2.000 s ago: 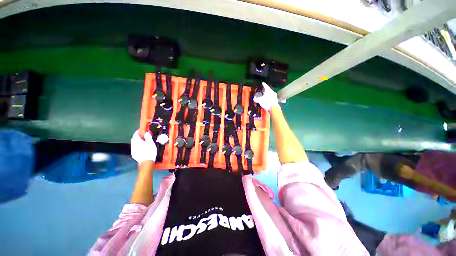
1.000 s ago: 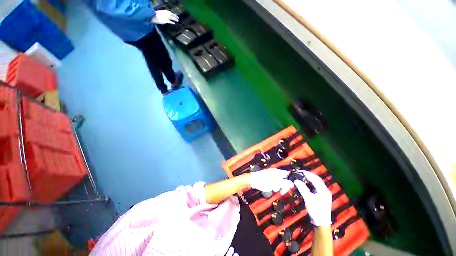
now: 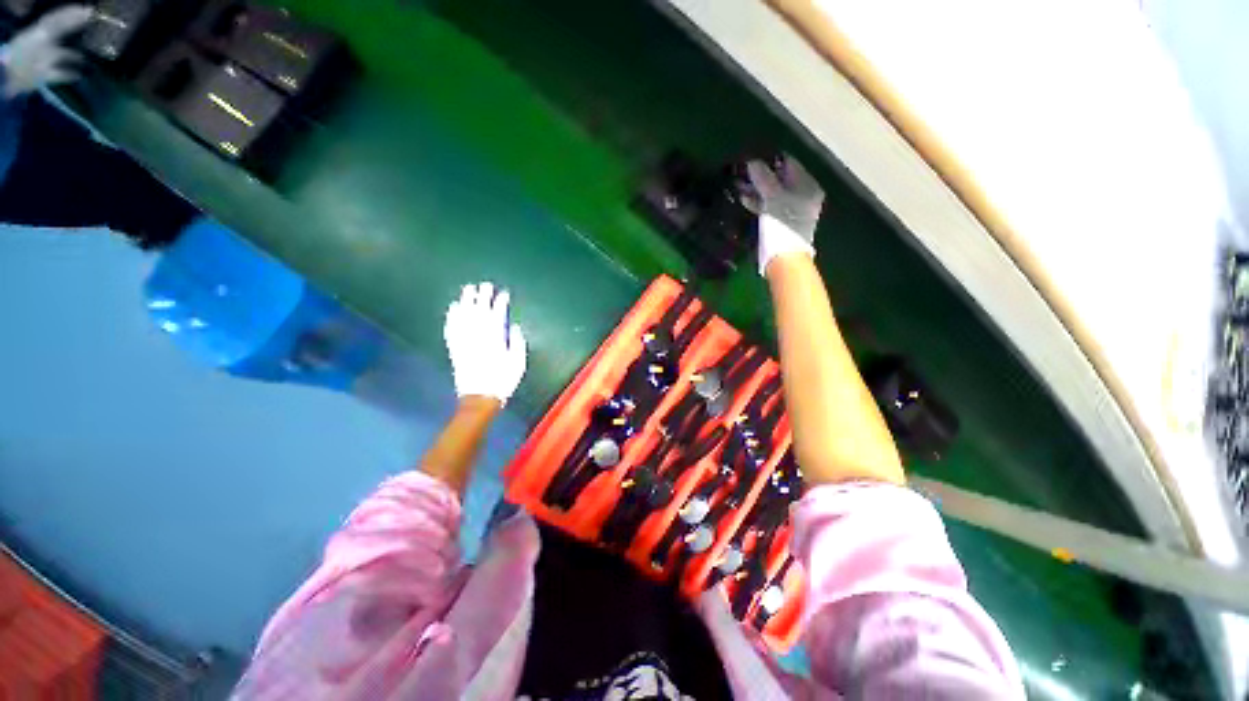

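The orange-red watch tray lies tilted against my body at the green belt's near side. Several wristwatches with black straps and round heads lie in its compartments. My left hand, in a white glove, is empty with fingers spread, over the belt left of the tray. My right hand, also white-gloved, reaches beyond the tray to small black boxes. Its fingertips are over a dark item beside the boxes; whether it grips anything is unclear.
More black boxes stand on the belt at upper left, beside another person's gloved hand. Another black box lies right of the tray. A white shelf curves along the right, with a pale post. A blue stool stands left.
My hands were together over the tray and are now apart. The left has moved off the tray to the left; the right has moved to the boxes beyond. The view has shifted.
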